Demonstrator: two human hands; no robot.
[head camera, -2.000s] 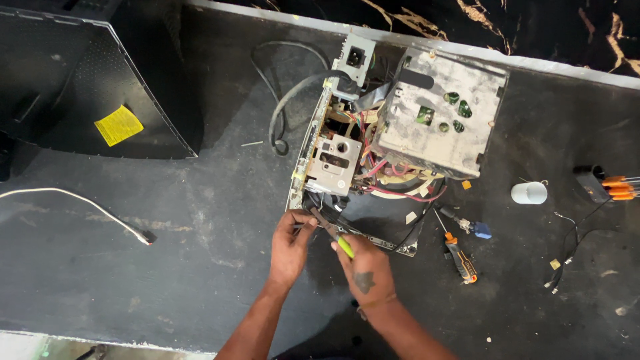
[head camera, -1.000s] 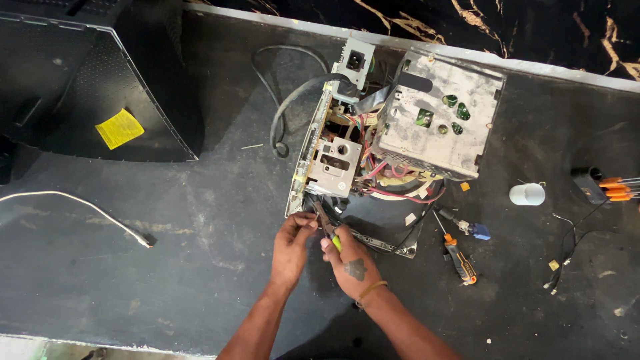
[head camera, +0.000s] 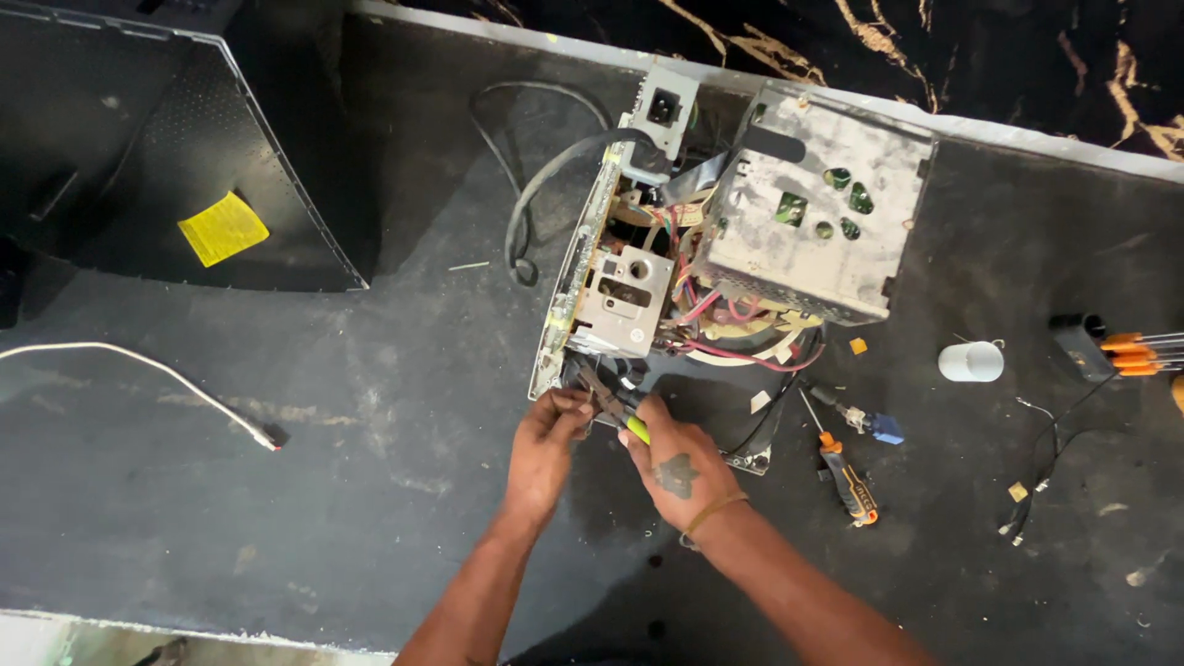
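Observation:
My right hand (head camera: 683, 462) is closed around the green-and-black handles of a pair of pliers (head camera: 609, 403), whose jaws point up and left to the lower corner of a circuit board (head camera: 578, 268). My left hand (head camera: 551, 435) has its thumb and fingertips pinched together beside the jaws, at the board's lower end; what is between them is too small to tell. Above the hands stand a small metal bracket (head camera: 629, 301) and a larger perforated metal housing (head camera: 823, 199), with colored wires (head camera: 740, 347) between them. A power inlet socket (head camera: 662, 107) sits at the top.
A black plastic casing (head camera: 139, 157) with a yellow label (head camera: 224, 229) stands at the left, above a white cable (head camera: 157, 365). To the right lie an orange-and-black screwdriver (head camera: 846, 481), a blue connector (head camera: 883, 427), a white cup-like object (head camera: 971, 362), thin black cables (head camera: 1054, 453) and several orange-handled screwdrivers (head camera: 1133, 355).
The pliers and my right hand have shifted slightly at the board's lower corner over the last two seconds. My left hand stays beside them.

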